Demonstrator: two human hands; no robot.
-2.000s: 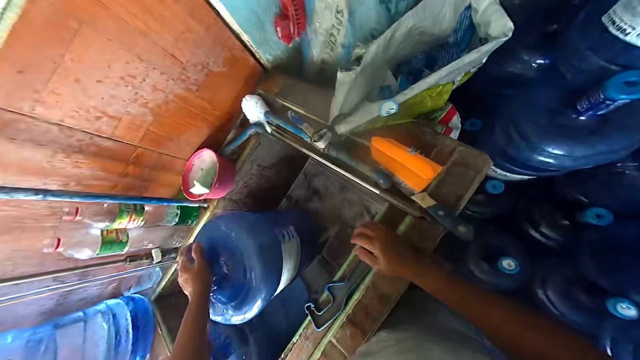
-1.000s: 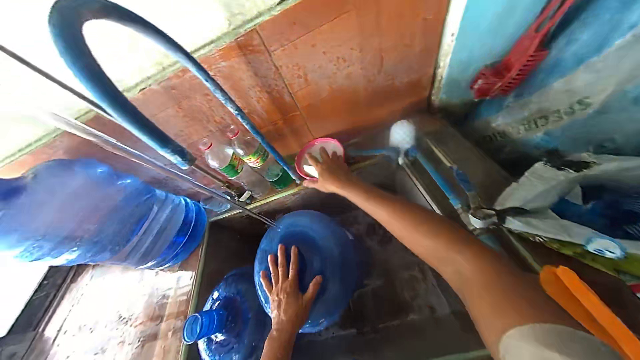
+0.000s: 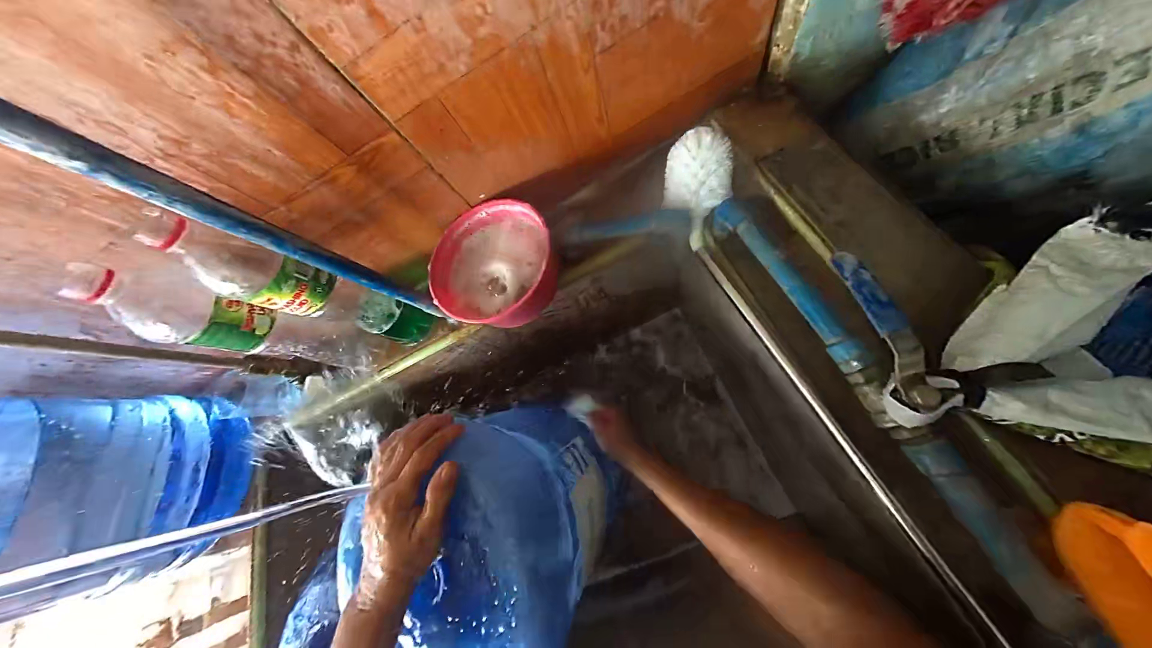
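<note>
A large blue plastic water jug (image 3: pixel 495 513) lies in a dark basin, wet and splashed with water. My left hand (image 3: pixel 405 504) rests on its near left side, fingers spread and wet. At the jug's far right side, my right hand (image 3: pixel 607 427) holds something small and whitish against it, blurred, perhaps a scrubbing pad. A pink bowl (image 3: pixel 540 288) of soapy liquid stands on the basin's ledge above the jug. Water sprays beside my left hand, near the end of a clear tube (image 3: pixel 180 544).
Plastic bottles with green labels (image 3: pixel 238 319) lie by the tiled wall. A blue hose (image 3: pixel 207 211) crosses above them. A white-bristled brush (image 3: pixel 699 171) and a blue pipe with a valve (image 3: pixel 792 283) lie along the right ledge. Another blue jug (image 3: pixel 117 468) is at left.
My right hand has left the pink bowl and is now at the jug's far right side with something whitish. Water now splashes beside my left hand, which stays on the jug.
</note>
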